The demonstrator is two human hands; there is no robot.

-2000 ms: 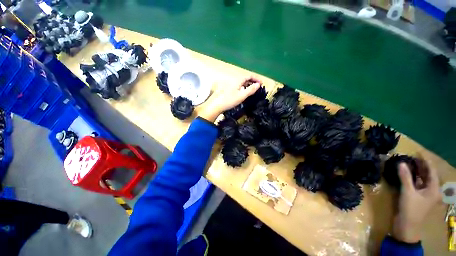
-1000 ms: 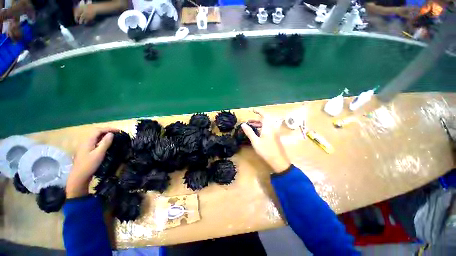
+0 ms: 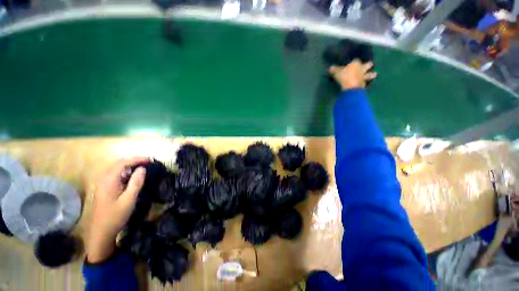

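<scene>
Many black spiky hair pieces (image 3: 256,185) lie heaped on the tan bench in front of me. My left hand (image 3: 122,190) rests at the heap's left side, its fingers curled round a black hair piece (image 3: 152,176). My right hand (image 3: 354,74) is stretched far out over the green conveyor belt, on a clump of black hair pieces (image 3: 344,52). Its fingers are spread over the clump's near side; whether they grip a piece cannot be told.
Pale wide-brimmed hats (image 3: 64,207) lie at the left, a loose hair piece (image 3: 56,248) beside them. A glue card (image 3: 213,262) lies at the near edge. White bottles (image 3: 407,149) stand right. A person's arm (image 3: 501,233) shows far right. Another black piece (image 3: 296,40) lies on the belt (image 3: 227,85).
My right hand has left the heap's right end and reached forward onto the belt clump. My left hand stays at the heap's left side. The camera view has shifted.
</scene>
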